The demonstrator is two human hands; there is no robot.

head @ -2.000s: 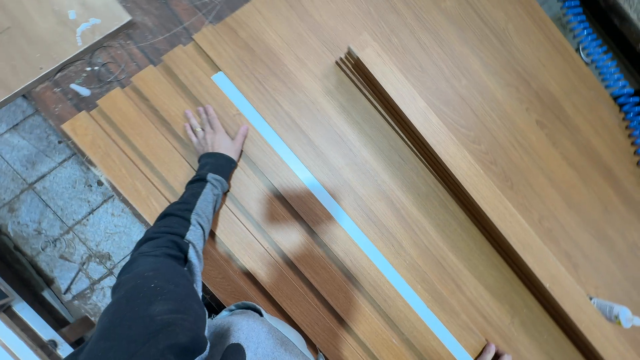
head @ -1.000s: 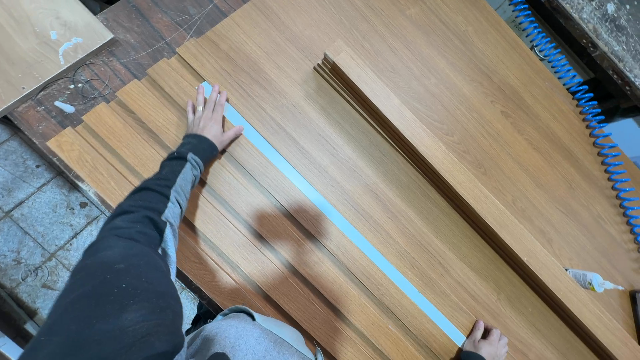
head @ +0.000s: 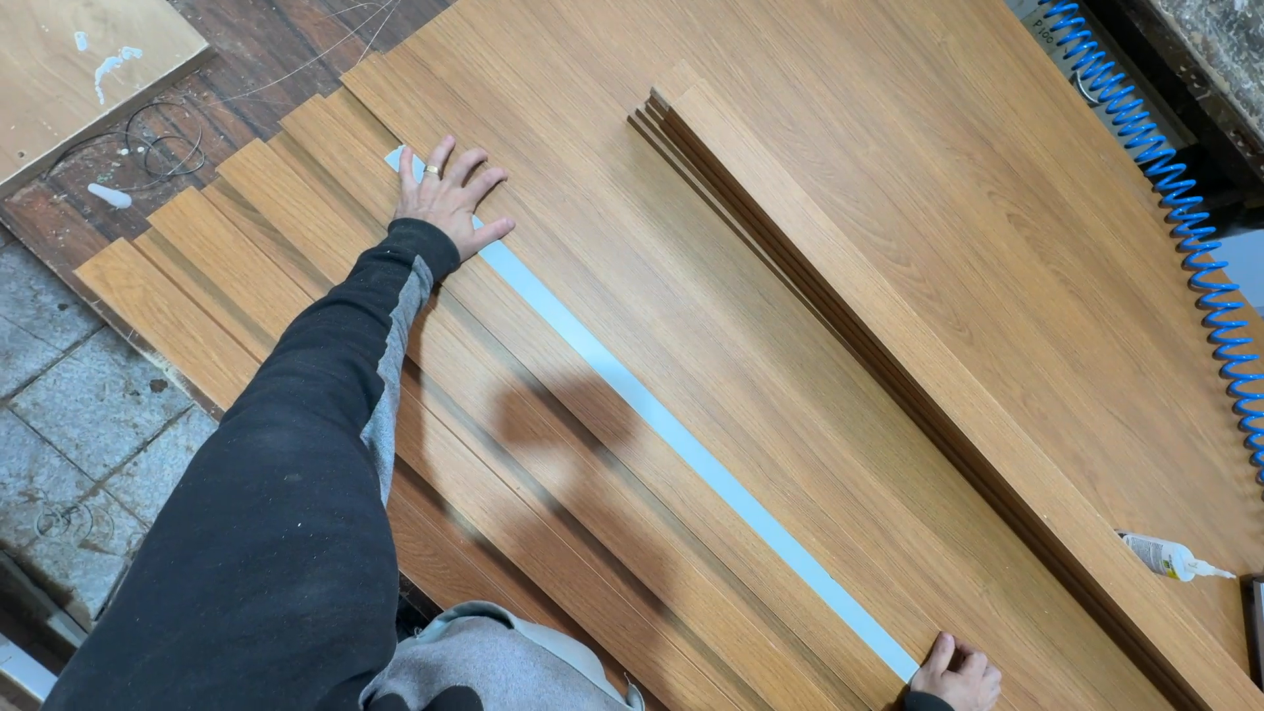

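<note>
A long pale blue strip [head: 632, 388] lies diagonally across the wood-grain panels [head: 553, 178]. My left hand [head: 449, 197], with a ring on one finger, is spread flat over the strip near its upper left end. At the lower right end, my right hand [head: 956, 674] touches the strip with its fingers bent; whether it grips the strip cannot be told. Several narrow wood-grain boards [head: 207, 247] lie side by side in a stepped row under my left forearm. To the right of the strip rests a stack of long wood-grain strips [head: 889, 326].
A white glue bottle [head: 1160, 556] lies at the right, beside the stack. A coiled blue air hose [head: 1175, 188] runs down the right edge. At the upper left are a plywood board [head: 89, 59], thin wire [head: 168, 138] and a small white cap [head: 110, 196].
My left hand has moved from the boards beside the strip onto the strip near its upper end. More of my right hand shows at the lower end. The view has shifted somewhat.
</note>
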